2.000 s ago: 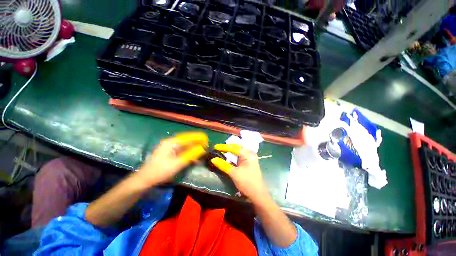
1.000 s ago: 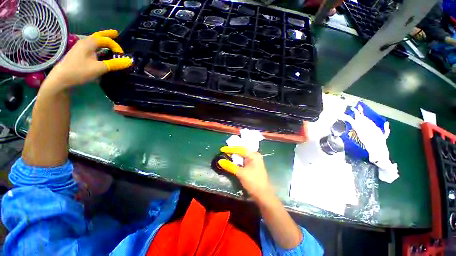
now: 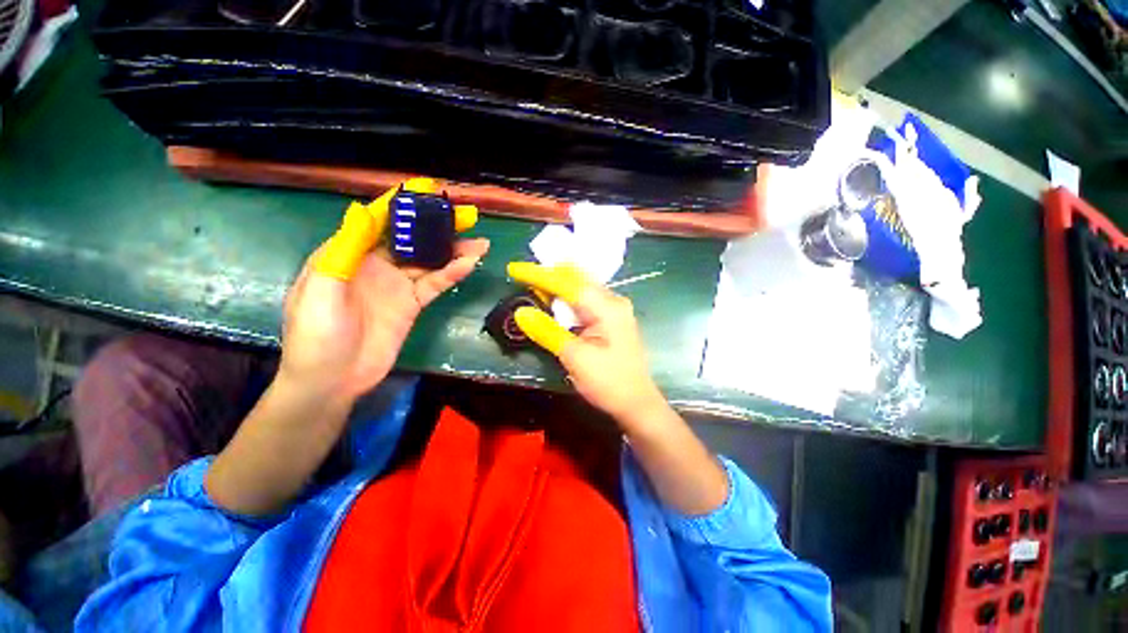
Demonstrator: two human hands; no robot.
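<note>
My left hand (image 3: 359,291), with yellow finger cots, holds a black boxy lens unit (image 3: 422,230) upright in its fingers. The unit's face with a row of pale slots shows. My right hand (image 3: 581,334), also with yellow cots, grips a second black lens unit (image 3: 510,320) with a round face between thumb and finger, low over the bench front. White wipes (image 3: 596,237) lie crumpled just behind my right hand, with a thin pale stick (image 3: 638,278) beside them.
Stacked black blister trays (image 3: 495,111) sit on a red crate (image 3: 272,174) ahead. At right are a white sheet (image 3: 779,322), a silvery round container (image 3: 833,235), a blue-and-white packet (image 3: 946,266), a red-framed tray (image 3: 1061,322) and a red parts board (image 3: 999,538). A person's leg (image 3: 149,420) shows at left.
My left hand has come back from the blister tray's left corner to the front, now with a slotted lens unit. My right hand keeps its unit. The view has tilted lower.
</note>
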